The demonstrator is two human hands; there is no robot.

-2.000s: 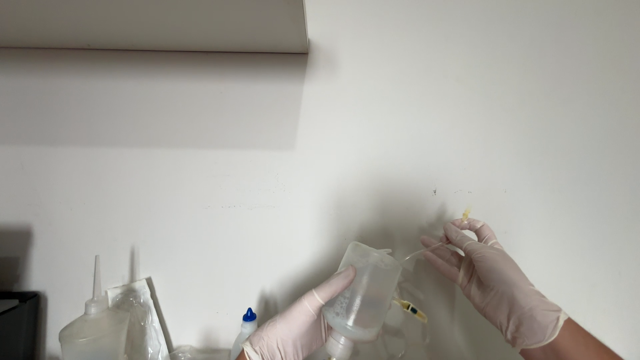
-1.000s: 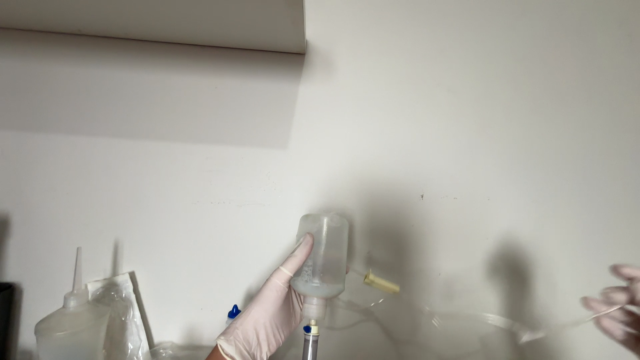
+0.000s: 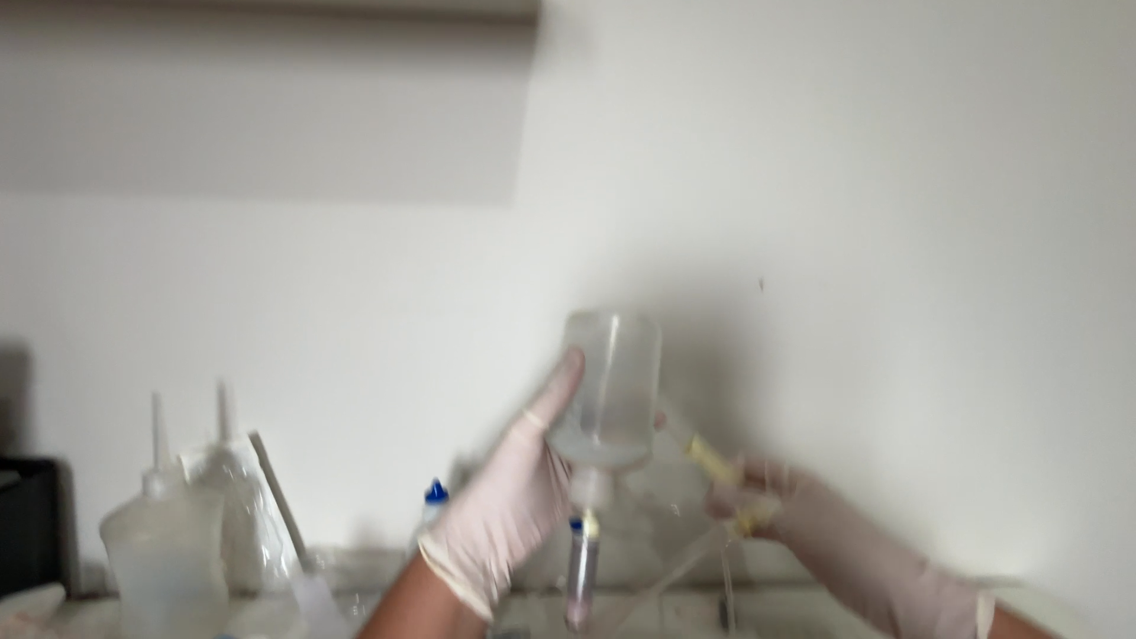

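Observation:
My gloved left hand (image 3: 510,506) is closed around an inverted translucent plastic bottle (image 3: 612,390), its neck pointing down. A clear drip chamber with a blue part (image 3: 581,572) hangs below the neck. To the right, my gloved right hand (image 3: 781,506) is blurred, its fingers at a yellow clamp or connector (image 3: 710,459) and a second yellow piece (image 3: 754,519). Thin clear tubing (image 3: 670,572) runs down and leftward from that hand. The liquid level in the bottle is hard to make out.
A squeeze bottle with a thin nozzle (image 3: 164,550) stands at the left beside a clear plastic package (image 3: 266,510). Behind my left wrist is a blue-capped bottle (image 3: 435,495). A black box (image 3: 31,524) sits at the far left. A shelf or cabinet edge (image 3: 355,11) juts out above.
The bottle went from tilted to inverted in my left hand. My right hand swung out to the far right, then came back beside the bottle, at the yellow pieces.

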